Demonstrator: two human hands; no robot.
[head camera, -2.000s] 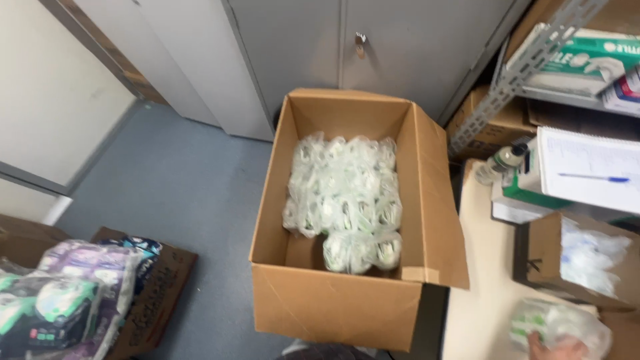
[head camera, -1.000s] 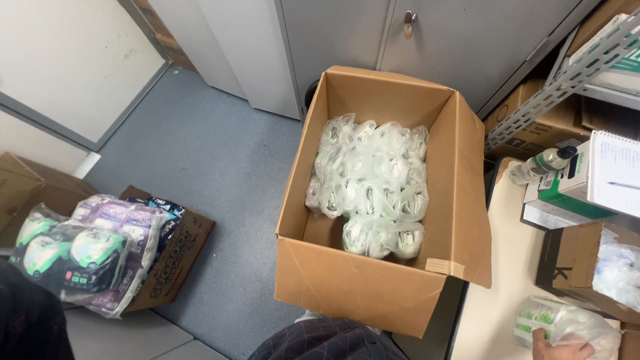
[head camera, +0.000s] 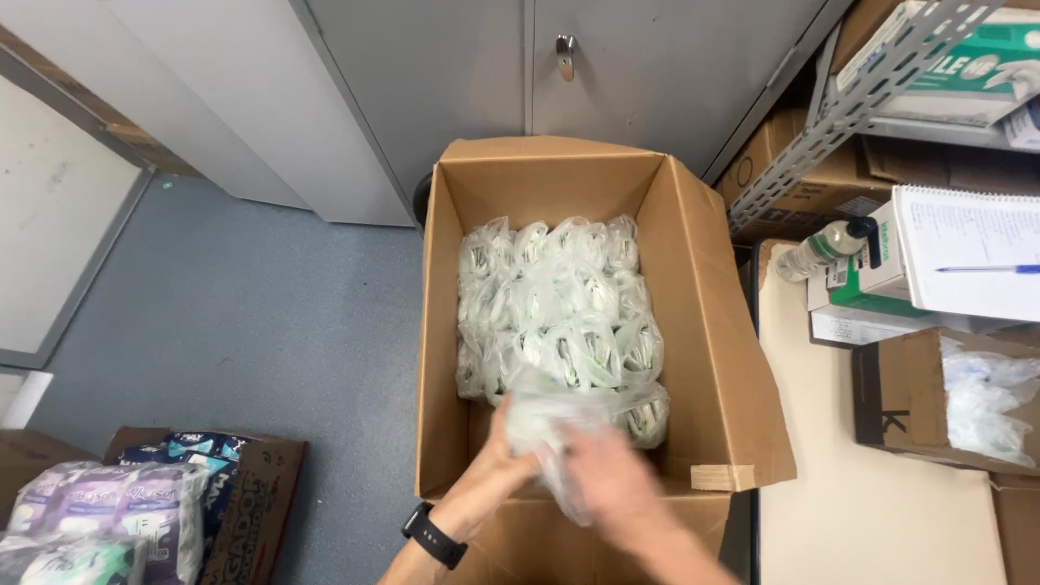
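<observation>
My left hand (head camera: 500, 455), with a black watch on its wrist, holds a clear plastic bag with pale contents (head camera: 552, 422) over the near end of a large open cardboard box (head camera: 707, 325). My right hand (head camera: 605, 479), blurred, touches the same bag from the right; whether its fingers grip the bag cannot be told. Rows of similar translucent bags with white and green contents (head camera: 561, 301) sit inside the box, partly hidden near the front by my hands.
Grey metal cabinets (head camera: 422, 73) stand behind the box. Right is a cream table (head camera: 845, 520) with a bottle (head camera: 825, 248), a spiral notebook (head camera: 975, 244) and a small carton of plastic bags (head camera: 902, 398). A carton of packaged goods (head camera: 276, 504) stands lower left.
One hand was at a bag on the table at the right; that bag is gone from there. Both hands are now over the front of the large box with a bag.
</observation>
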